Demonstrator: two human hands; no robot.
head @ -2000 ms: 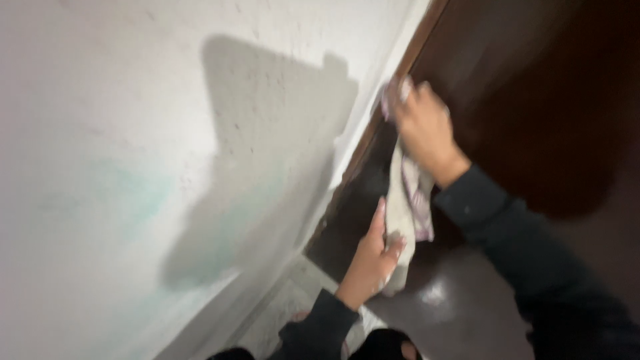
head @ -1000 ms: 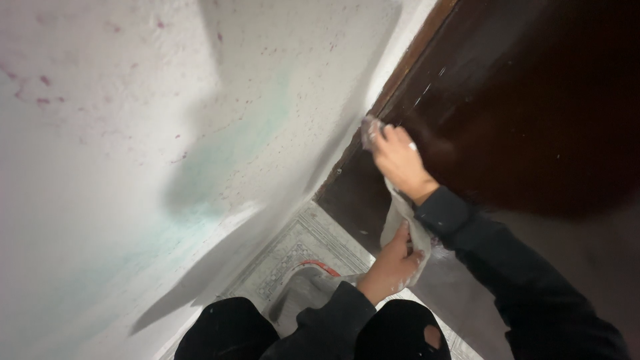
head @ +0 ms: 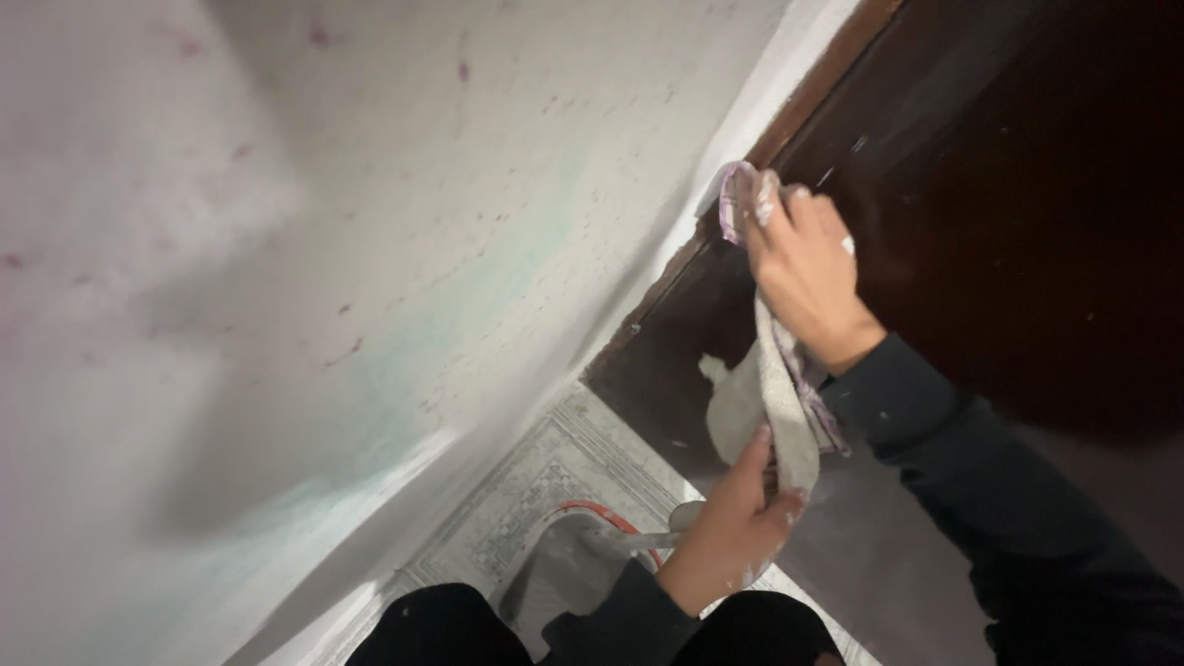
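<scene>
A whitish cloth with purple edging (head: 786, 398) hangs between my hands in front of the dark brown wooden door (head: 999, 213). My right hand (head: 805, 259) grips its upper end and presses it against the edge of the brown wooden frame (head: 823, 74), where that meets the white wall. White smears mark the fingers of this hand. Lower down, my left hand (head: 740, 527) holds the cloth's lower part, also with white specks on the skin. Part of the cloth droops to the left of the held strip.
The white wall (head: 370, 277), with reddish specks and a greenish tint, fills the left side. Below, a grey container with a red-orange rim (head: 592, 507) stands on the patterned floor (head: 555, 453) by my knees. A rough, chipped edge runs along the wall beside the door.
My right hand, with the cloth, has moved down along the frame edge since the oldest frame. The view has shifted, and the container and my knees now show more.
</scene>
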